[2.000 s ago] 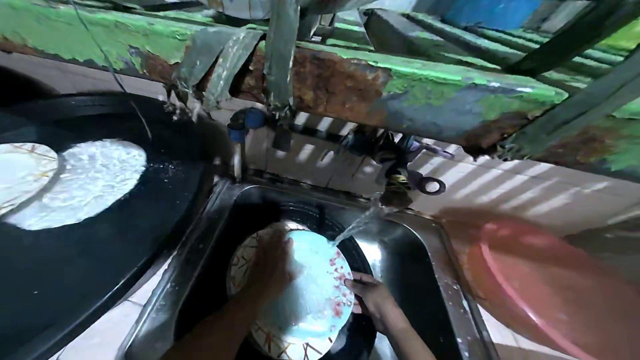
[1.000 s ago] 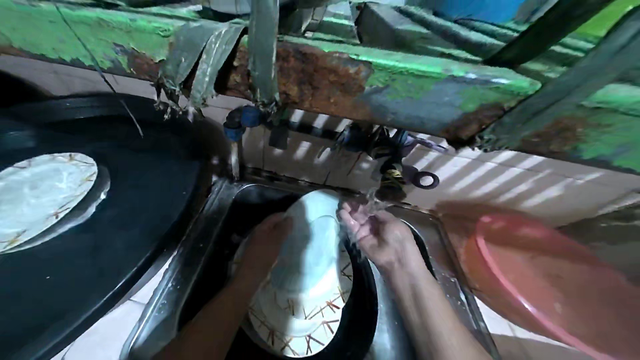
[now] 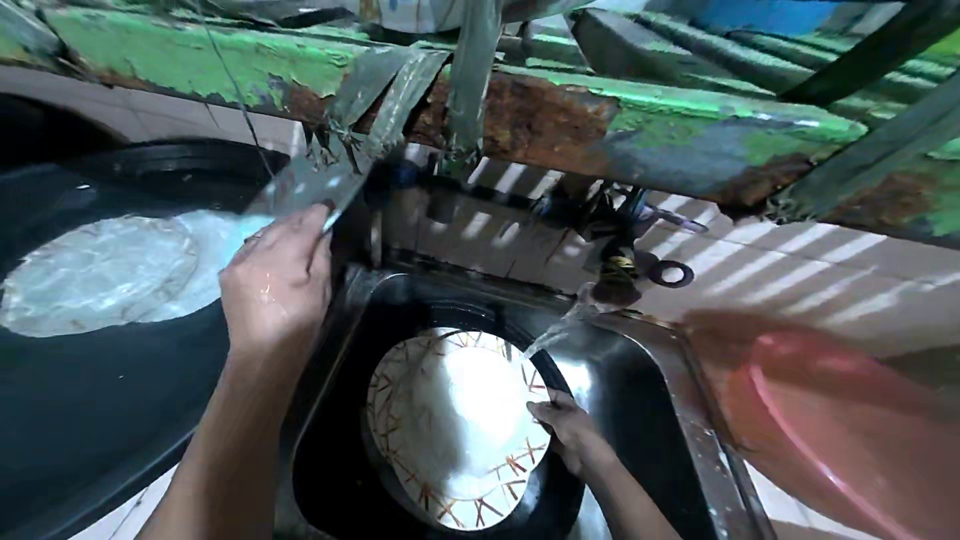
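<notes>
My left hand point(image 3: 281, 281) is raised over the right edge of a large black tub and grips a pale plate point(image 3: 311, 184), seen tilted and partly blurred. My right hand point(image 3: 566, 427) holds the right rim of a white plate with an orange-brown line pattern point(image 3: 480, 514); its thumb lies over the rim. That plate is in a round black basin point(image 3: 559, 506) inside the steel sink. Water runs from the tap point(image 3: 619, 277) onto the plate's upper right. Whether more plates lie beneath cannot be told.
The black tub point(image 3: 90, 420) at left holds plates point(image 3: 101, 274) in water. A red plastic basin point(image 3: 847, 420) stands right of the steel sink point(image 3: 686, 405). A rusty green beam point(image 3: 555, 120) with hanging strips crosses above the tap.
My left hand has moved from the sink up and left to the tub's edge, now with a pale plate. My right hand has moved down from near the tap to the patterned plate's rim.
</notes>
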